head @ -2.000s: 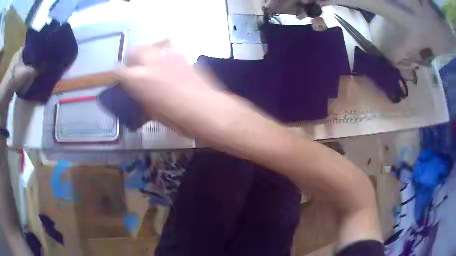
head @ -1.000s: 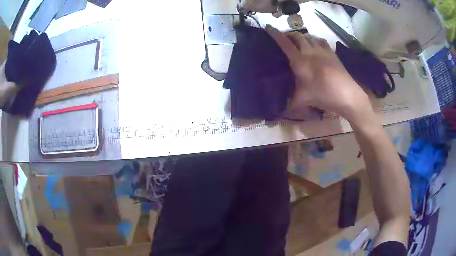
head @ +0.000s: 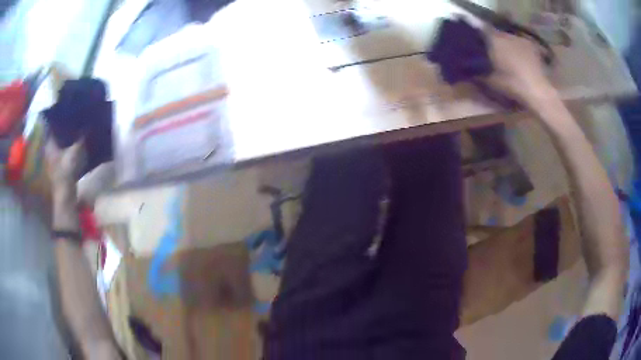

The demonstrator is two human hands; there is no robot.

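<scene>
My left hand [head: 67, 163] holds a stack of navy cut pieces [head: 90, 112] at the left end of the white machine table [head: 302, 105]. My right hand [head: 516, 70] is shut on a bunched bundle of navy cut pieces [head: 460, 53] at the right side of the table. The pocket template [head: 184, 144], a clear sheet with a brown and a red strip, lies on the table beside my left hand. The picture is blurred, and the fingertips of both hands are partly hidden by the fabric.
The wearer's dark-clad legs [head: 379, 246] are below the table edge. Cardboard [head: 214, 278] with blue scraps lies on the floor. A dark rectangular piece [head: 546, 244] lies on the cardboard at right. Red and orange things [head: 14, 112] show at the far left.
The view has shifted and tilted. My right hand has gathered the navy pieces from near the machine into a bundle and moved right. My left hand still holds its stack, now more fully in view.
</scene>
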